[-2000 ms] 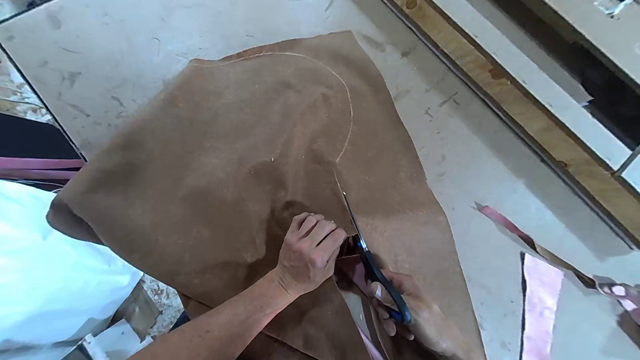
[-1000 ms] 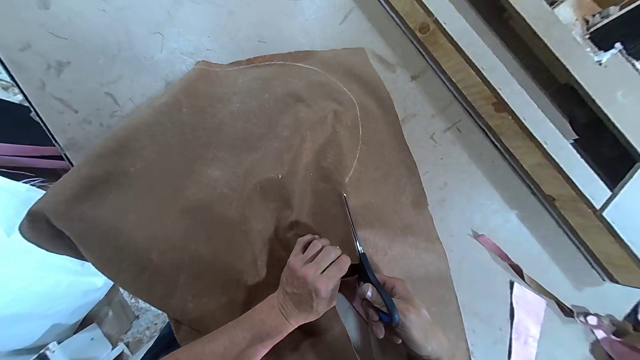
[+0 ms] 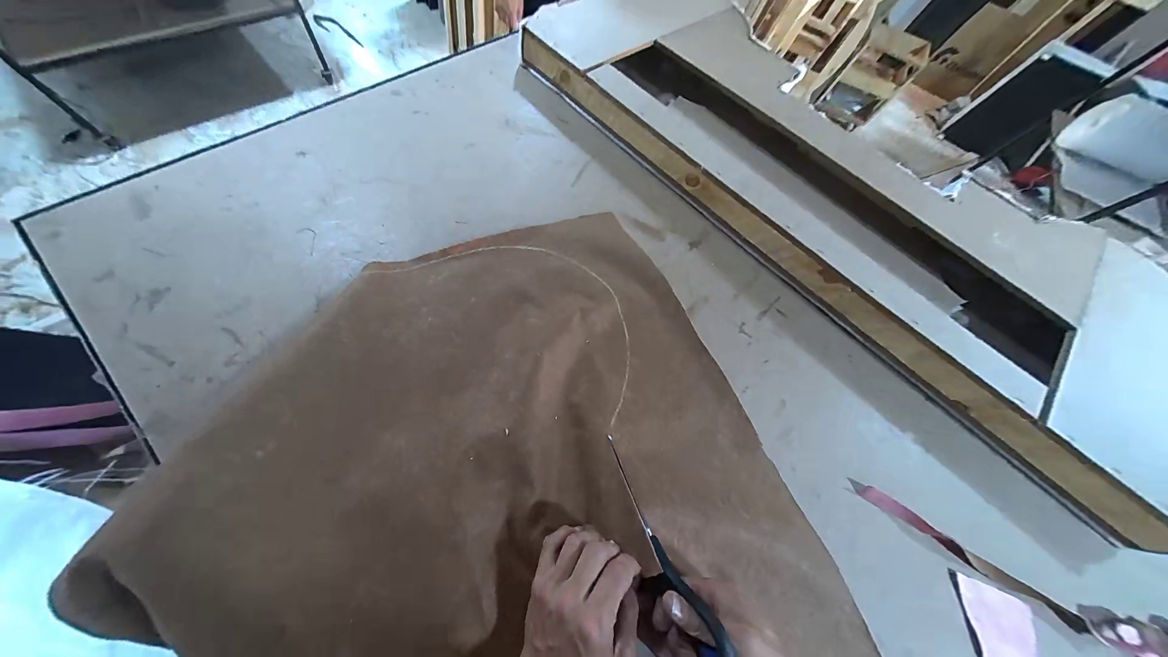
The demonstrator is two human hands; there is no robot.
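A large brown sheet, apparently leather, lies over the table with a pale curved line marked on it. My right hand holds dark-handled scissors; the upper blade lies over the sheet, its tip at the lower end of the curved line. The lower blade is hidden beneath the sheet. Just left of the scissors, my left hand grips a bunched part of the sheet with fingers curled.
Pink and brown scrap strips and a pink offcut lie on the table at right. A long wood-edged frame runs along the far right. White material is at lower left.
The view has shifted a lot, showing more of the table's far side. Both hands remain at the scissors and sheet, and the scissors' tip stays near the lower end of the line.
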